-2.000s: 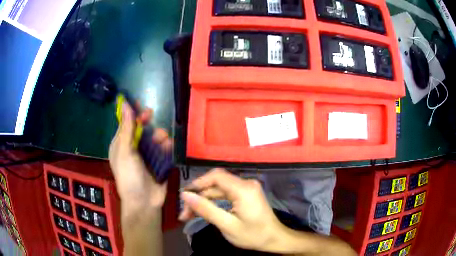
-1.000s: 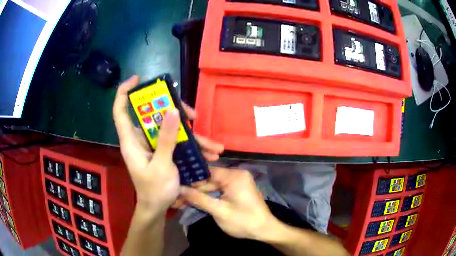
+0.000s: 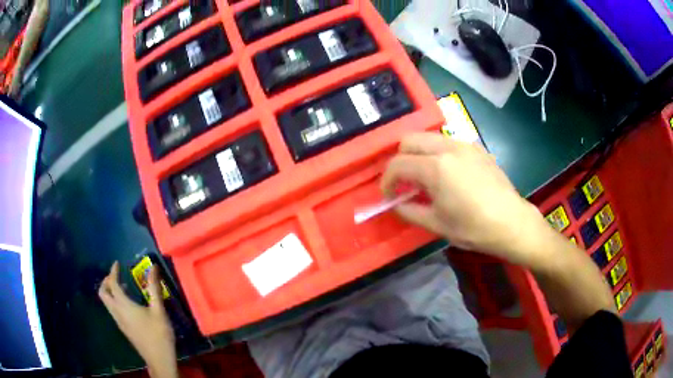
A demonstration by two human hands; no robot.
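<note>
The red phone tray [image 3: 173,247] lies tilted at the bench edge, with black phone backs [image 3: 348,112] in its upper pockets. My right hand [image 3: 450,192] pinches a thin white label sheet [image 3: 378,209], seen nearly edge-on, over the near right pocket. Another white label sheet [image 3: 278,264] lies in the near left pocket. My left hand [image 3: 140,314] is low at the left, fingers apart, its thumb overlapping a keypad phone [image 3: 142,275] with a yellow face beside the tray. Part of that phone is dark and hidden by the hand.
A black mouse [image 3: 485,48] and white cable [image 3: 544,74] are on a pale pad [image 3: 424,33] at upper right. Another yellow-faced phone [image 3: 459,118] lies beyond the tray's right side. Monitors [image 3: 16,244] stand at both sides. Stacked red trays [image 3: 646,258] are at right.
The view has swung right. The phone held between both hands is now low at the left by my left hand. My right hand has moved to the tray and taken hold of a label sheet.
</note>
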